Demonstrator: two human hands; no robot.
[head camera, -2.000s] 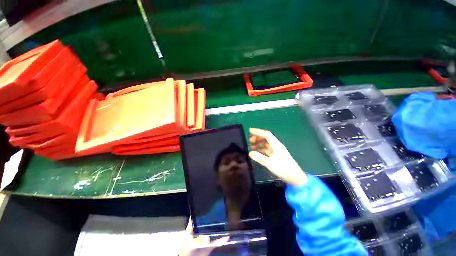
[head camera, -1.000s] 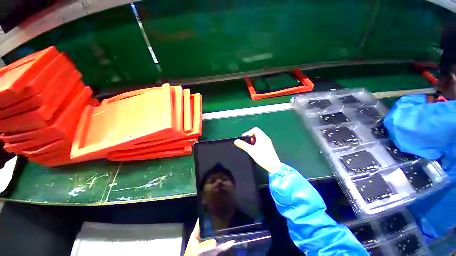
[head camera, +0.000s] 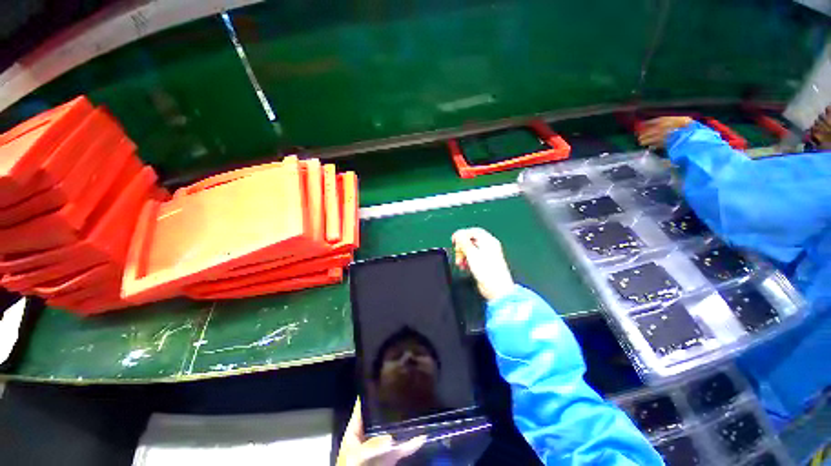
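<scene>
A black glossy tablet screen assembly (head camera: 405, 309) stands tilted in front of me, mirroring a person. A clear, shiny film (head camera: 442, 435) shows at its lower edge. My left hand (head camera: 378, 446), partly cut off by the bottom edge, holds the tablet at its lower left corner. My right hand (head camera: 481, 258), bare with a blue sleeve, is beside the tablet's upper right corner. Its fingers are curled; whether they pinch anything small I cannot tell.
Orange trays (head camera: 228, 218) are stacked at the left. A loaded orange tray (head camera: 508, 147) lies beyond the white line. A blister tray (head camera: 629, 264) of circuit boards is at right, another (head camera: 702, 414) below. White sheets (head camera: 237, 439) lie lower left. A blue-sleeved coworker (head camera: 747, 196) reaches in.
My right hand has moved off the tablet's top edge to its right side. The coworker's arm has reached out toward an orange tray on the far side. The view has shifted slightly.
</scene>
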